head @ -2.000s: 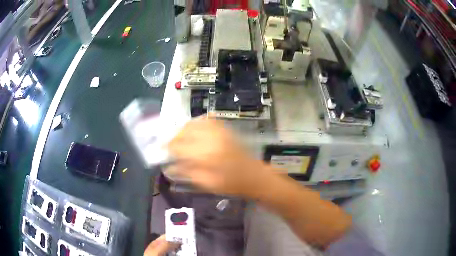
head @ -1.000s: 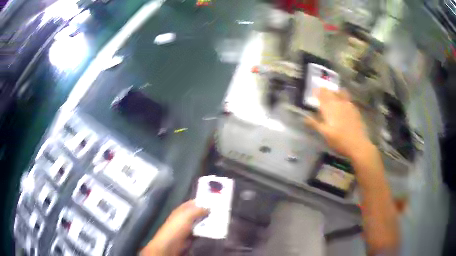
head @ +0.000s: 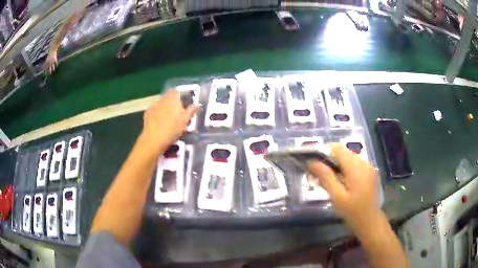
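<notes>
A clear blister tray (head: 238, 137) lies in front of me with two rows of white phone housings, such as this one (head: 216, 178). My left hand (head: 163, 119) is at the tray's far left pocket, its fingers on a white housing (head: 189, 94) and partly covering it. My right hand (head: 350, 180) holds a tilted phone housing (head: 301, 155), seen nearly edge-on, above the near row. It hides parts of the housings below. One near-row housing (head: 267, 172) lies slightly askew over another.
A second tray (head: 27, 162) with housings stands at the left, beside a red bag (head: 6, 201). A dark smartphone (head: 394, 148) lies right of the main tray. A green belt (head: 173, 57) carries several devices beyond. The machine's edge (head: 427, 230) is lower right. Another person's hand (head: 52, 58) shows upper left.
The view has swung left from the machine to the trays. My left hand has moved onto the tray's far left pocket. My right hand has left the machine and is over the tray with a housing.
</notes>
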